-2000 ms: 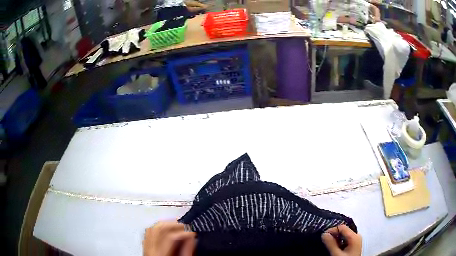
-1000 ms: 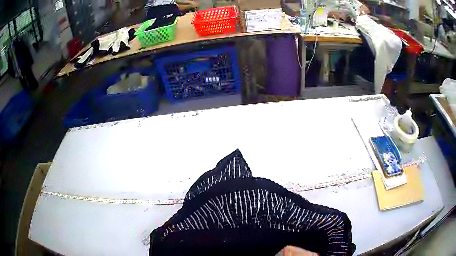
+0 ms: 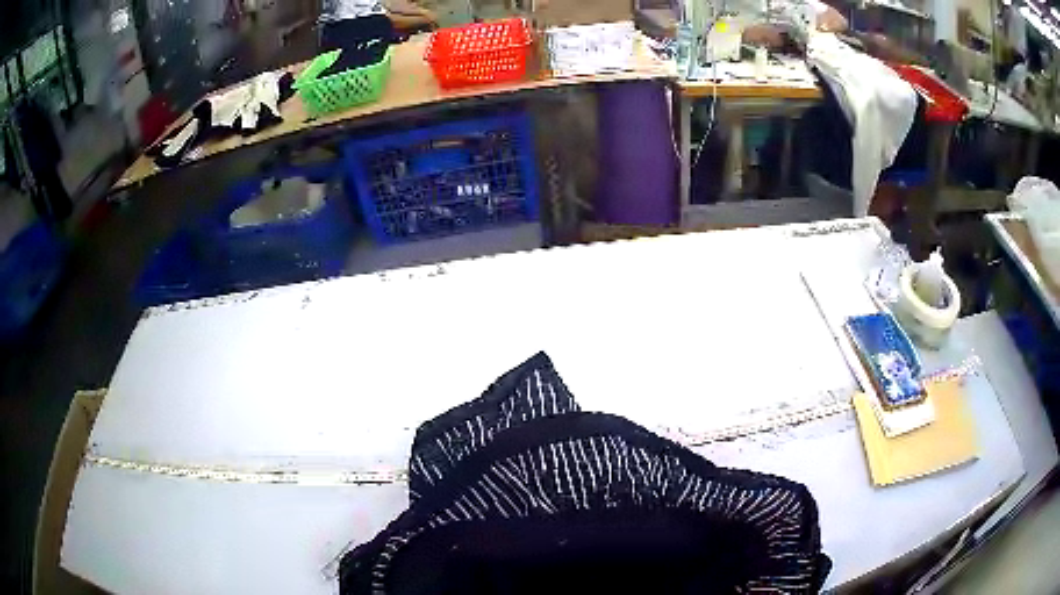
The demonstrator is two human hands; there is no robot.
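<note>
A black garment with thin broken white stripes [image 3: 570, 467] lies on the white table [image 3: 465, 337] at the bottom centre. Its gathered striped band curves in an arch, with a pointed part sticking up at the back. Plain black cloth [image 3: 581, 552] shows inside the arch and runs out of the bottom edge. Neither of my hands is in the picture.
A phone [image 3: 886, 360] lies over white paper and a yellow-tan pad [image 3: 930, 436] at the right, beside a tape roll [image 3: 929, 305]. A pale tape measure [image 3: 256, 474] runs along the table. Baskets stand on a table beyond; a person's arm shows there.
Both hands were at the garment's edge, then only part of one showed at the bottom; now none does. The garment's left side has spread lower. The view has shifted slightly.
</note>
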